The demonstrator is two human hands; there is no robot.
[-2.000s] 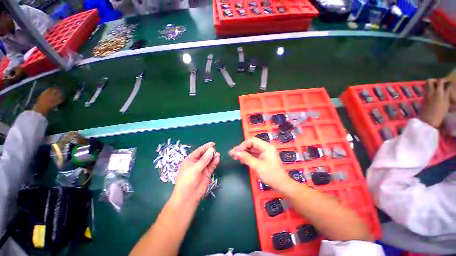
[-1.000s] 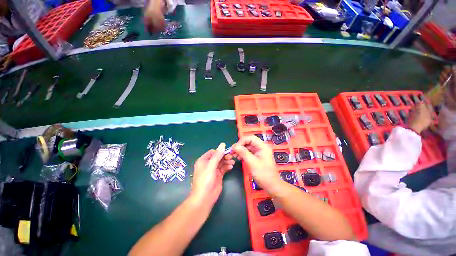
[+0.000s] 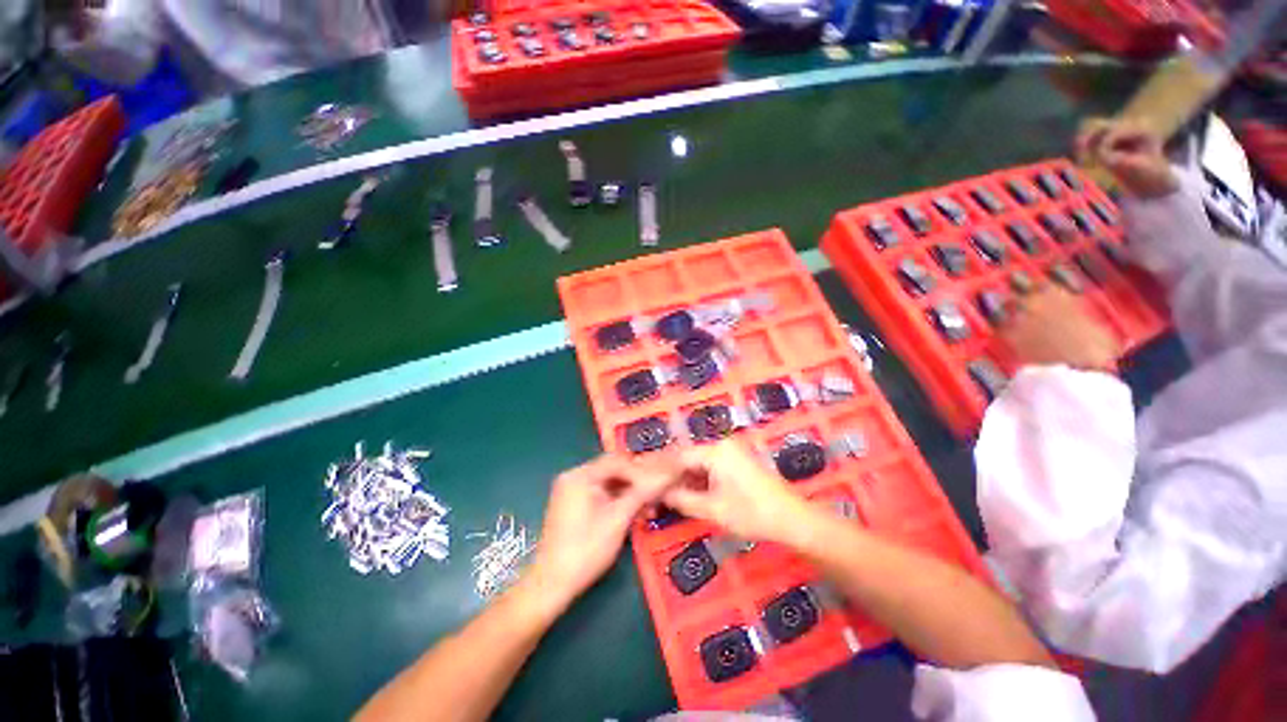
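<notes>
My left hand [image 3: 590,529] and my right hand [image 3: 737,491] meet over the left part of the orange-red compartment tray [image 3: 903,515]. Their fingertips are pinched together; the small silver part seen between them a second ago is now mostly hidden by the fingers. Square dark watch heads [image 3: 693,567] with metal bands lie in the tray's pockets. A pile of short silver connectors [image 3: 384,508] lies left of my hands. A smaller pile of thin silver pins [image 3: 500,556] lies just beside my left hand.
Metal-banded watches [image 3: 261,317] lie on the green belt [image 3: 360,303] beyond the pale edge. Clear bags [image 3: 229,621], tape rolls [image 3: 120,533] and a black case [image 3: 99,684] sit at left. Another worker's arms [image 3: 1059,480] reach over a second tray [image 3: 882,317] at right. Stacked trays [image 3: 600,85] stand across the belt.
The view has turned right, so the trays and piles sit further left. My hands came together from apart and are now over the tray. The pin pile is uncovered again.
</notes>
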